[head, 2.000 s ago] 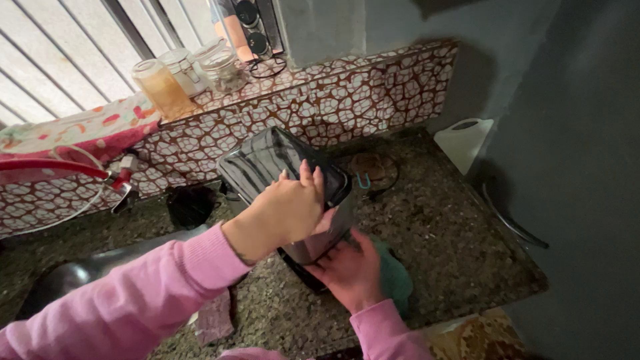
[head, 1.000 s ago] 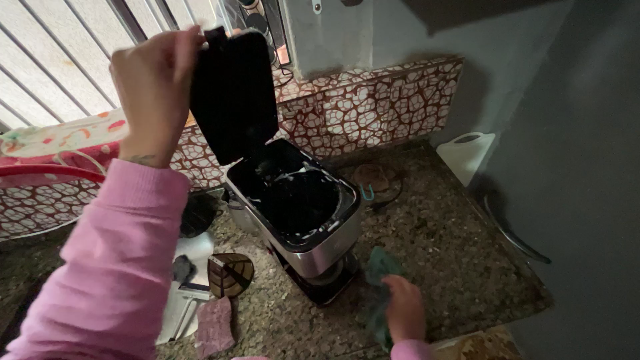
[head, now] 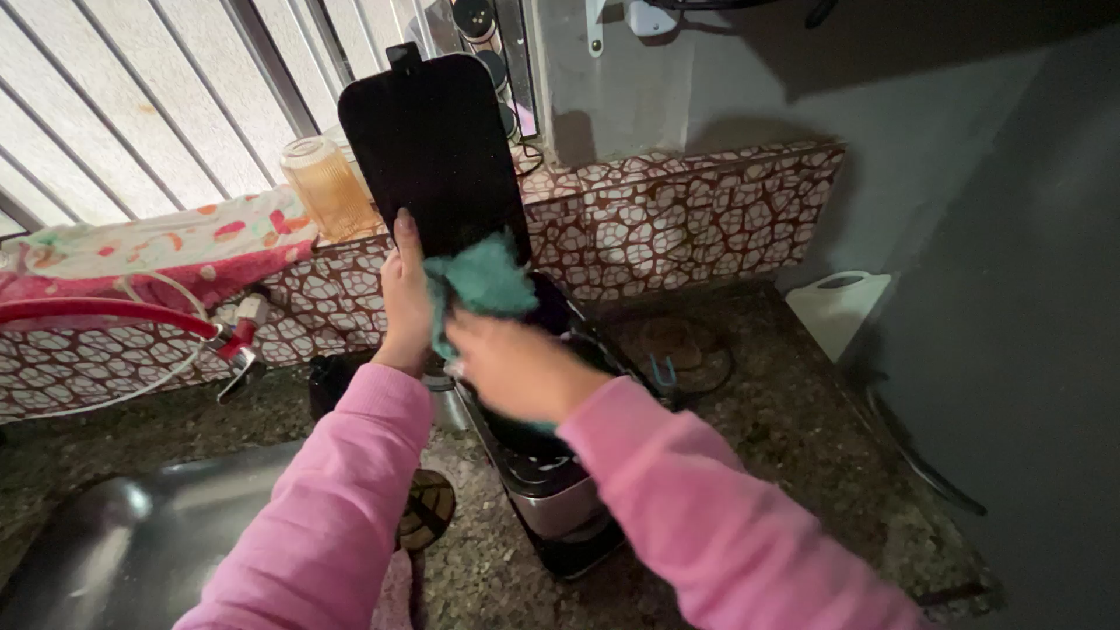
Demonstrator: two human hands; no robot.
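A coffee maker [head: 547, 516] with a black top and silvery body stands on the granite counter, its black lid [head: 437, 149] raised. My left hand [head: 407, 306] touches the lower left edge of the lid, thumb pointing up. My right hand [head: 516, 363], blurred, has hold of a green cloth [head: 490, 276] near the lid's hinge, above the open top. My hands and the cloth hide the hinge and part of the inside, where some white residue shows on the rim.
At the left are a steel sink [head: 175, 534] and a red faucet [head: 219, 337]. An amber glass jar [head: 325, 188] and a patterned cloth [head: 175, 249] lie along the window ledge. A brown filter holder [head: 426, 509] sits beside the coffee maker; a white cutting board [head: 837, 302] stands past the counter's right end.
The lid, closed at first, was raised by my left hand, which is now lower on its edge. My right hand has brought the green cloth from the counter at the right up to the lid.
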